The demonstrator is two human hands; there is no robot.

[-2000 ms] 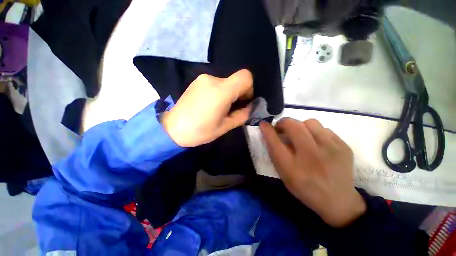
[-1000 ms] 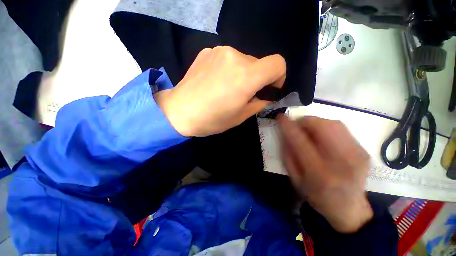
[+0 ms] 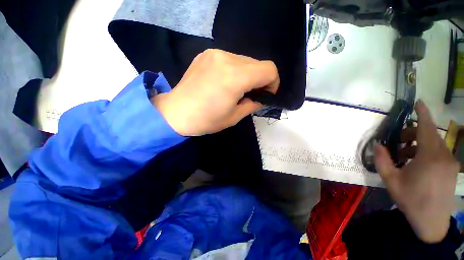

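A black fabric panel with pale grey-blue interfacing spreads from the top centre towards the wearer's lap. My left hand is closed on its edge near the centre; the fingertips are partly hidden. A small dark piece with loose threads shows just right of these fingers. My right hand is at the right, with thumb and fingers around the black handles of the fabric shears. The handles are blurred. The blades point up, partly behind the machine's ridged knob.
The sewing machine head with its ridged knob is at the upper right. A small holed disc lies on the white table. A yellowish block is at the right edge. A red basket is below the table.
My right hand has left the cloth edge beside my left hand, moved right, and taken hold of the shears' handles. My left hand still holds the cloth. The view has shifted.
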